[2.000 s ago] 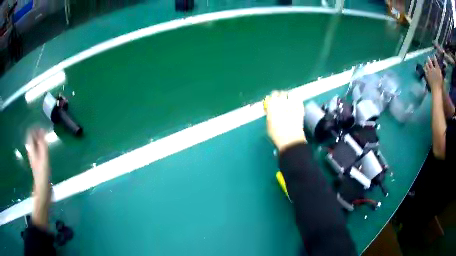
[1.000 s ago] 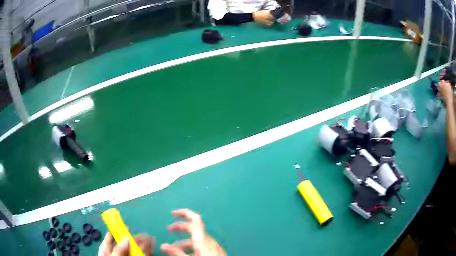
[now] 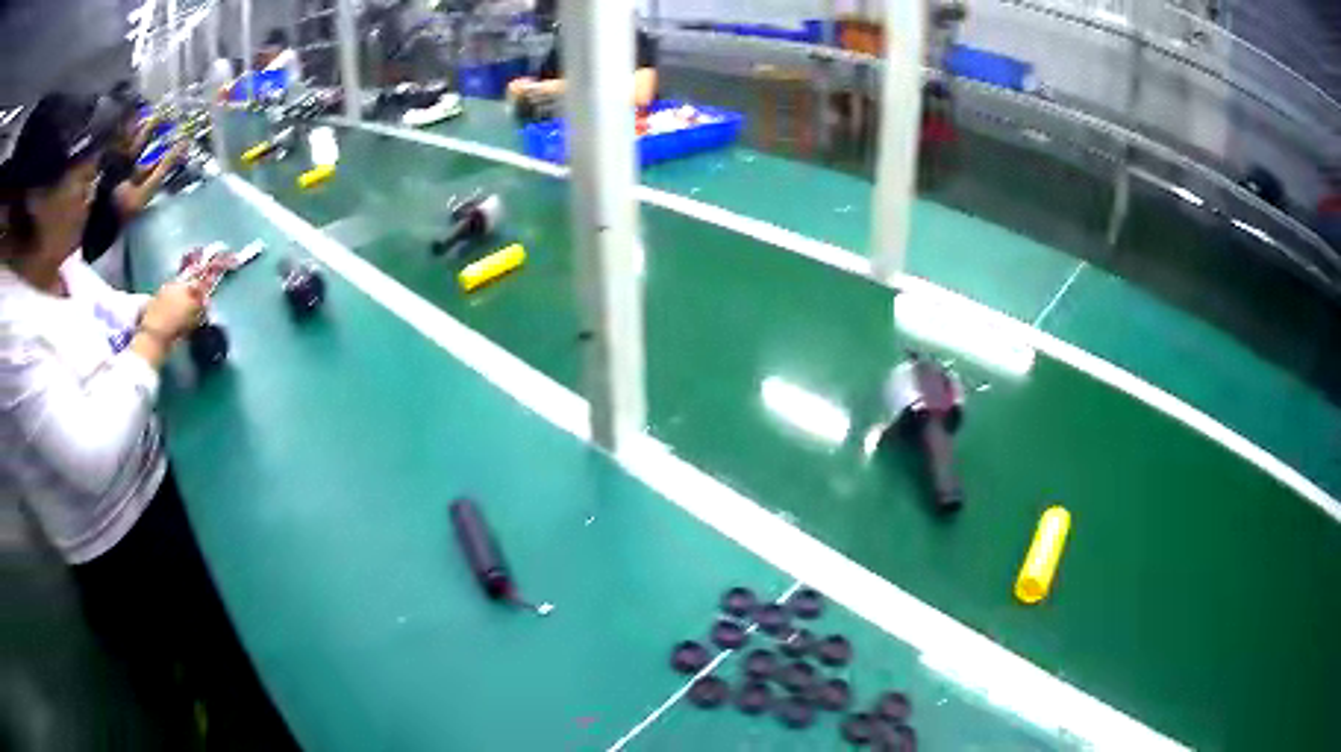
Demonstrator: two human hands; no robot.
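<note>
Neither of my hands is in view. Nearest in front of me, several black round end caps (image 3: 759,666) lie clustered on the green bench. A black battery tube (image 3: 478,550) lies on the bench to their left, with a short lead and a small white plug at its near end. On the green belt, a joined unit (image 3: 930,426) with a pale head and black handle lies beyond the white strip. A yellow battery pack (image 3: 1043,555) lies on the belt to its right.
A white post (image 3: 600,221) stands at the belt edge, another (image 3: 894,147) beyond. A worker in white (image 3: 74,382) stands at the left, hands on a part. Farther along lie another unit (image 3: 468,221), yellow pack (image 3: 493,268) and blue tray (image 3: 691,135).
The view has swung left along the line. Both hands and the yellow pack they held have left the picture, as has the heap of head units. A yellow pack now shows on the belt.
</note>
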